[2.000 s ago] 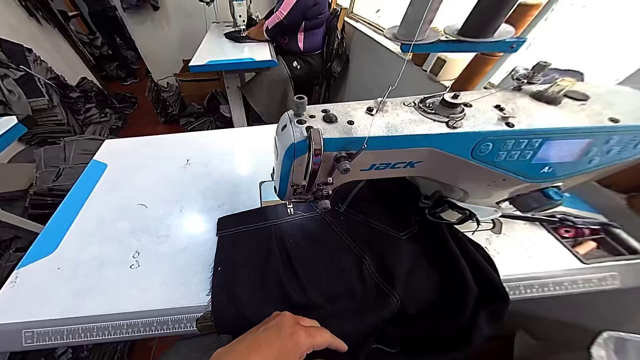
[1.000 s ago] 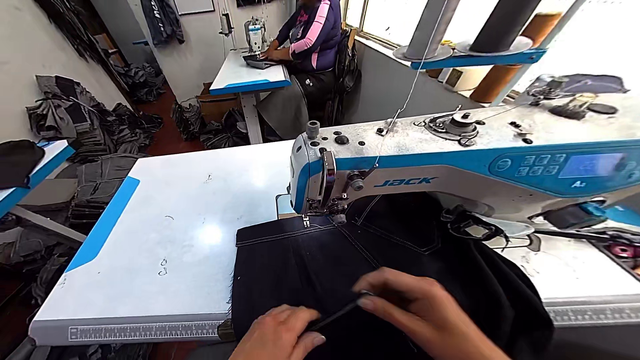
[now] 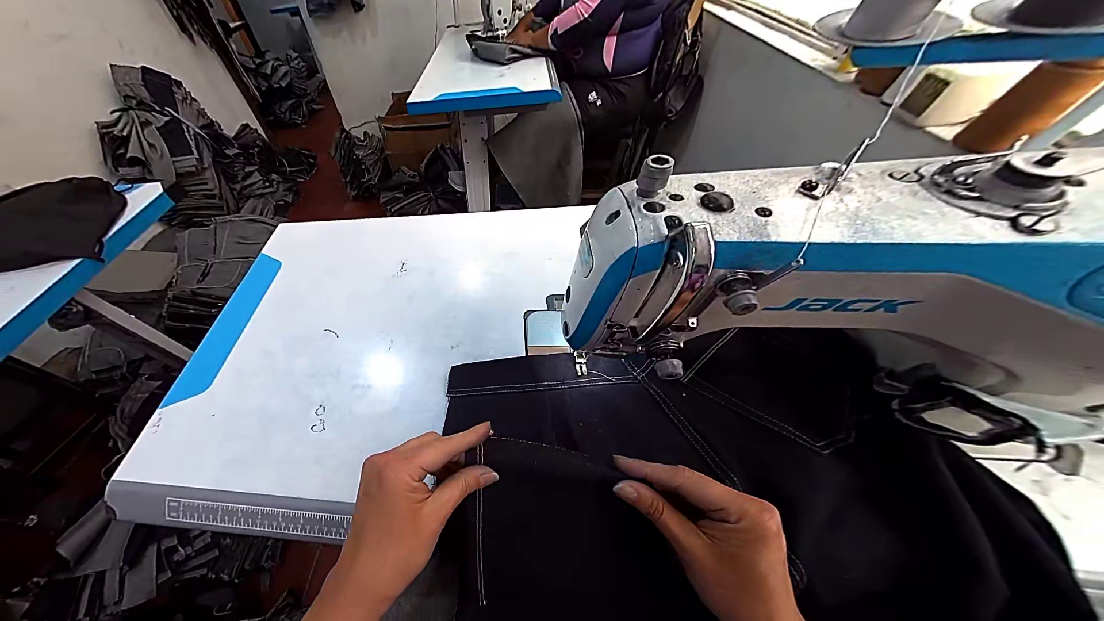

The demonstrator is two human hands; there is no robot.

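Note:
Dark denim trousers (image 3: 595, 414) with light double topstitching lie under the head of a Jack sewing machine (image 3: 819, 285). The presser foot (image 3: 581, 362) is over the fabric near its upper edge. Between them my two hands hold a dark denim piece (image 3: 552, 509) with a stitched edge. My left hand (image 3: 414, 492) pinches its upper left corner between thumb and index finger. My right hand (image 3: 716, 526) pinches the same top edge further right. The piece lies over the trousers, below the presser foot; its lower part runs out of view.
The white table (image 3: 414, 285) extends left of the machine, with a ruler strip (image 3: 259, 517) on its front edge. Thread cones (image 3: 897, 17) stand at upper right. A person (image 3: 604, 43) sits at another sewing table (image 3: 474, 78) behind. Stacks of dark fabric pieces (image 3: 207, 155) lie at left.
Two seconds ago only one hand showed, resting on the fabric; now both hands are in view. The denim piece's edge has been raised and spread between them since one second ago.

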